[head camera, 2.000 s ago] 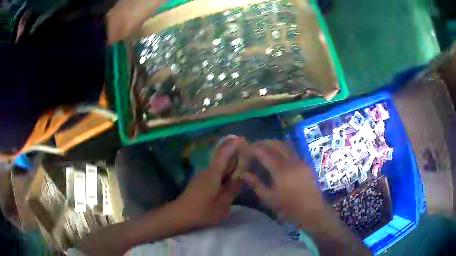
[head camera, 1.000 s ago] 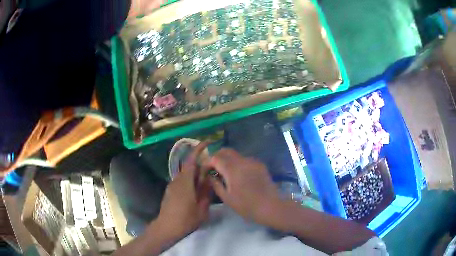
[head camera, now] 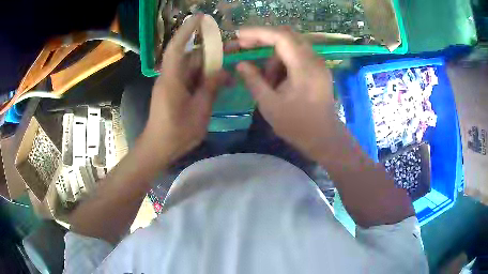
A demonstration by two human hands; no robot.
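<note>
My left hand (head camera: pixel 184 91) holds a cream tape roll (head camera: pixel 213 45), seen nearly edge-on, over the near left part of the green crate. My right hand (head camera: pixel 294 85) is just to the right, with thumb and fingers apart. I cannot see anything in it; the space between the fingertips is blurred. Behind both hands the green crate (head camera: pixel 342 49) holds many small green and silvery boards on a cardboard lining.
At right a blue bin (head camera: pixel 452 139) holds white and pink parts and a small carton of dark parts (head camera: pixel 404 170). At left a carton holds white slotted pieces (head camera: pixel 79 136) and a box of small beige parts (head camera: pixel 43 155). An orange chair (head camera: pixel 88 64) stands upper left.
Both hands have moved up and away from my lap, and now stand apart. The tape roll has come up with my left hand. The view has shifted, so the green crate sits higher in the picture.
</note>
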